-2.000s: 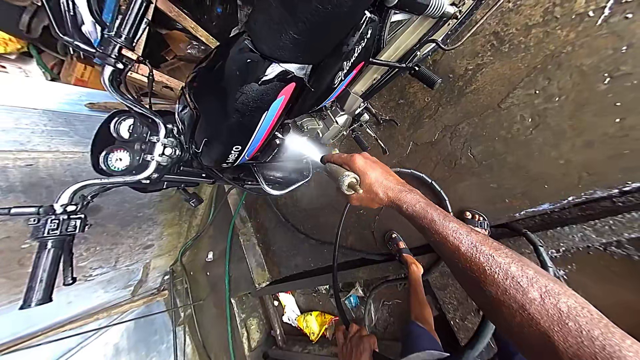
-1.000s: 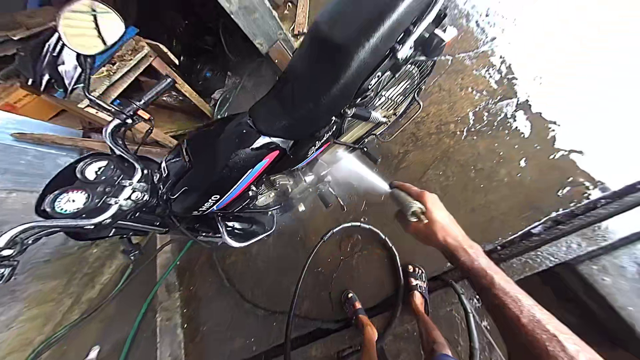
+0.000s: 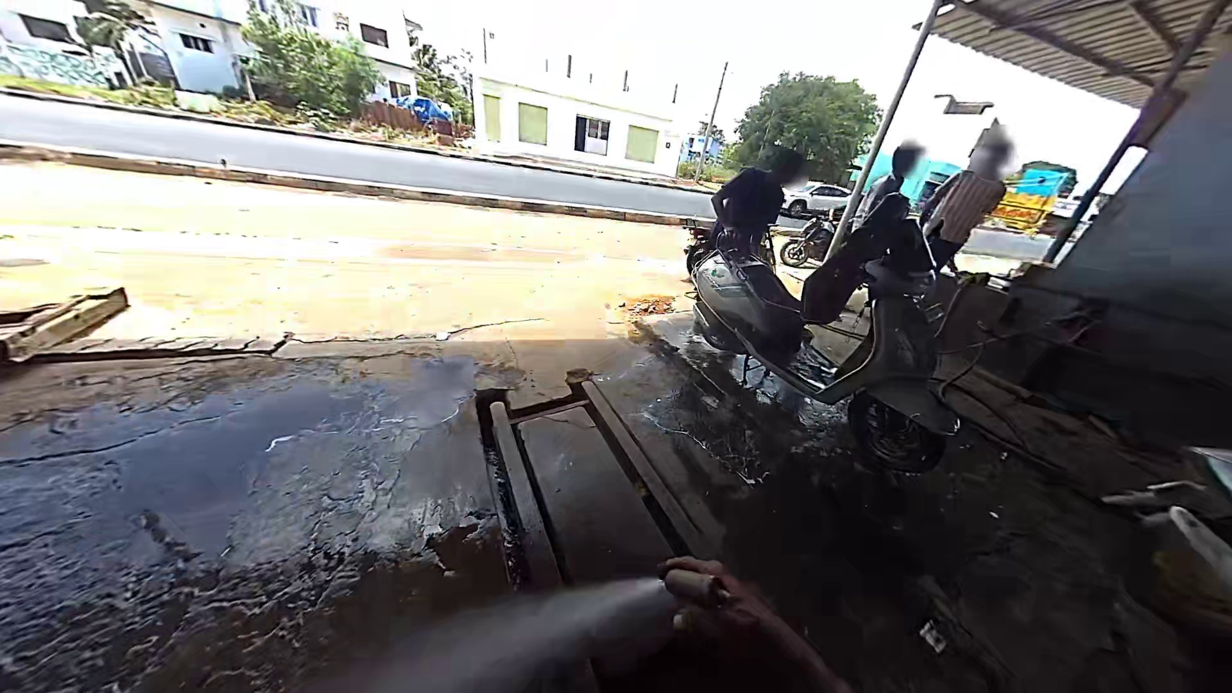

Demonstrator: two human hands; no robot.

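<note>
My right hand [image 3: 736, 611] is near the bottom centre, closed around a spray-gun nozzle [image 3: 693, 585]. A fan of water [image 3: 539, 626] comes out of the nozzle toward the lower left, over dark wet ground. My left hand is not in view. A scooter [image 3: 900, 361] stands on the wet floor to the upper right of my right hand, beyond its reach. Two long rails [image 3: 643, 462] set in the floor run away from just above the hand. The motorcycle seen earlier cannot be made out now.
A person in dark clothes [image 3: 749, 207] stands behind the scooter, and two more people, one in a striped shirt [image 3: 962, 207], are by a roof post [image 3: 885, 125]. Hoses lie near the right wall [image 3: 1145, 241]. A wooden frame [image 3: 67, 322] lies at left; a road [image 3: 289, 154] crosses beyond.
The view has swung up and away from the motorcycle to the yard and road. Spray that was hitting the motorcycle now goes toward the ground. The left hand, seen two seconds ago, is out of view.
</note>
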